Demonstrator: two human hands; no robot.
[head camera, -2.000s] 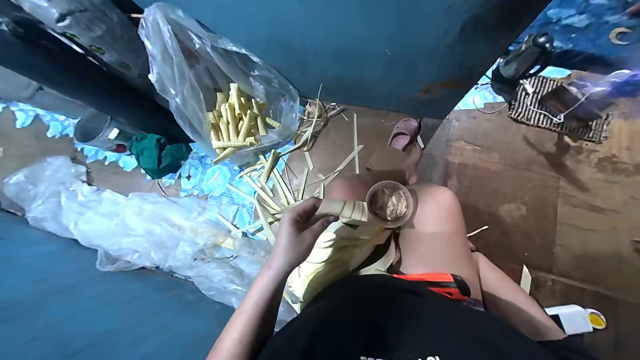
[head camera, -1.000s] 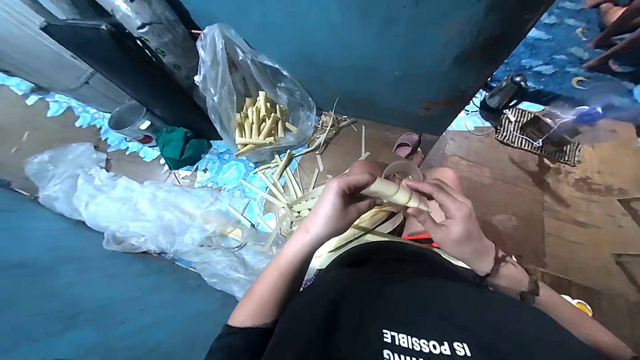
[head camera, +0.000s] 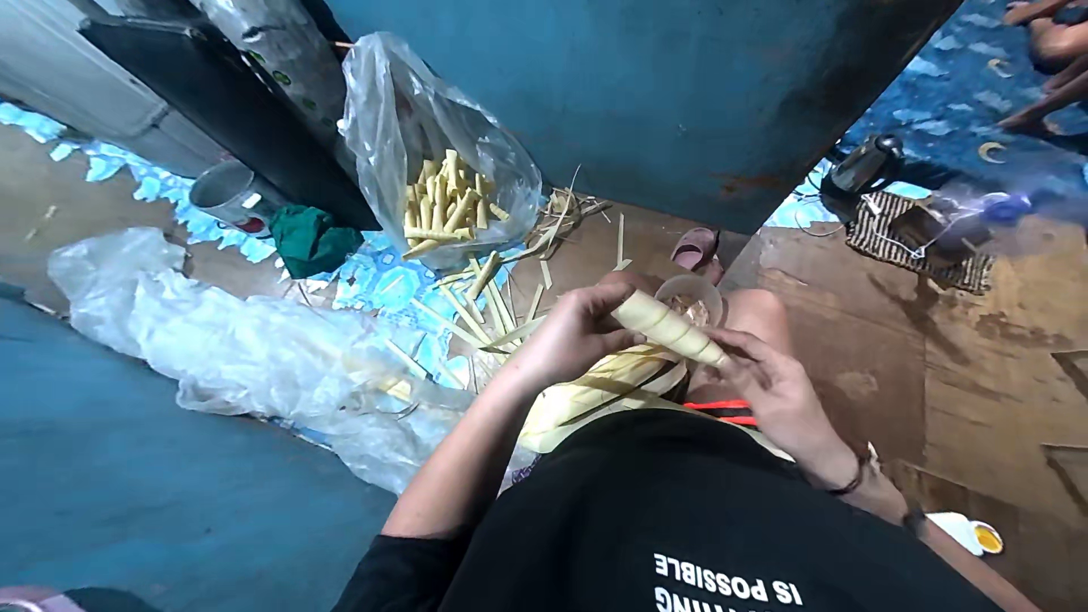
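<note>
A pale tube wound from leaf strips (head camera: 667, 327) lies slantwise between my hands above my lap. My left hand (head camera: 586, 331) grips its wider upper end, fingers and thumb around it. At the narrower lower end, my right hand (head camera: 769, 378) has its fingers closed on the tip. Just behind the tube, a round tub (head camera: 693, 297) with brownish contents sits by my legs, partly hidden. Pale leaf strips (head camera: 595, 387) lie across my lap. Several similar tubes (head camera: 450, 200) fill a clear plastic bag (head camera: 374, 110) ahead to the left.
Cut strips (head camera: 501, 314) litter the floor beside a crumpled plastic sheet (head camera: 246, 340). A green cloth (head camera: 310, 242) and a grey bucket (head camera: 225, 195) are at the left. A pink sandal (head camera: 695, 248) is ahead; a kettle (head camera: 867, 166) and striped mat (head camera: 880, 246) are at the right. Another person's limbs show top right.
My right hand, out of sight in the earliest frame, has come onto the tube. The tub, beside the tube's end at first, is now behind it. The tube has swung to a steeper slant.
</note>
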